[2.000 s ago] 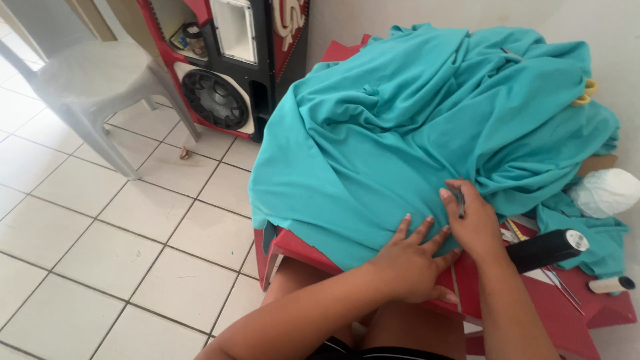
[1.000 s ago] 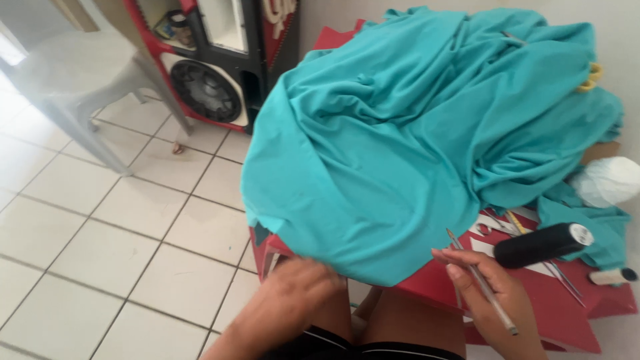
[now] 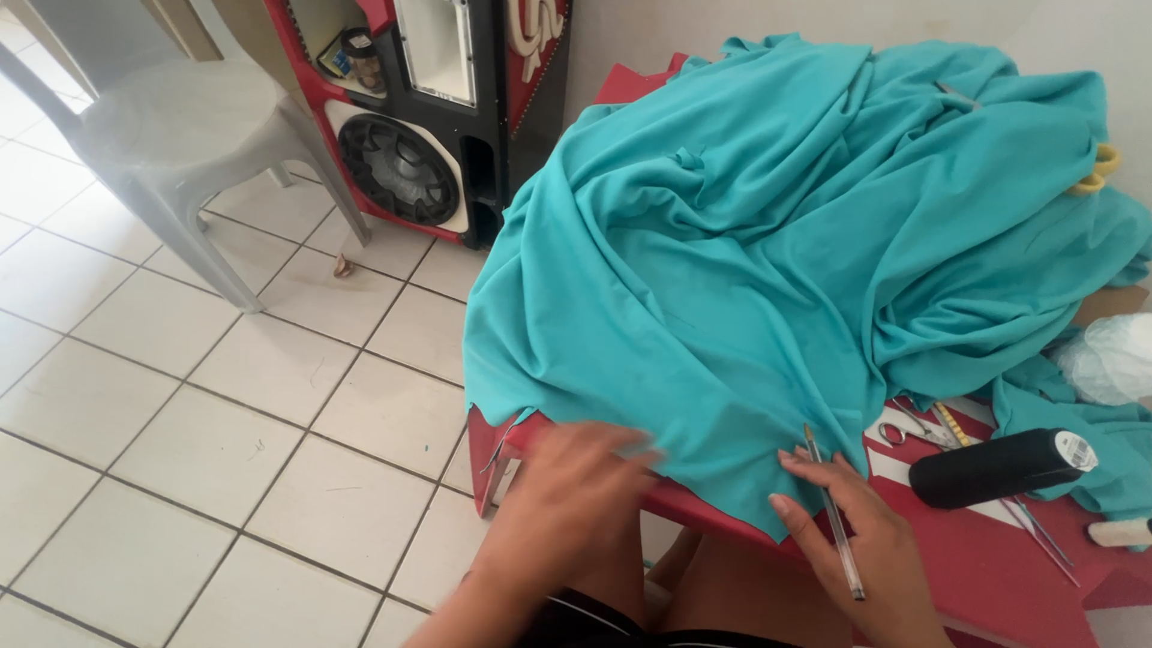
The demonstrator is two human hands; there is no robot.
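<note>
A large turquoise fabric (image 3: 720, 270) lies in loose folds over a red table (image 3: 972, 576). My right hand (image 3: 855, 531) rests at the fabric's near edge and holds a clear ballpoint pen (image 3: 837, 517), its tip pointing away from me. Blurred by motion, my left hand (image 3: 576, 495) is over the table's near edge at the fabric's lower left; whether it touches the cloth I cannot tell. Right of my right hand lies a black thread spool (image 3: 990, 468), with small metal scissors (image 3: 913, 434) and a yellow tape measure (image 3: 952, 423) behind it.
Yellow scissor handles (image 3: 1093, 171) stick out at the fabric's right side. A white translucent bundle (image 3: 1111, 360) and a small cream spool (image 3: 1120, 533) are at the right edge. A grey plastic chair (image 3: 189, 117) and a speaker cabinet (image 3: 405, 171) stand on the tiled floor at left.
Two seconds ago both hands were on the fabric; my left hand has since moved left. The pen now lies across my right hand, tip away from me. The fabric's near corner hangs over the table edge.
</note>
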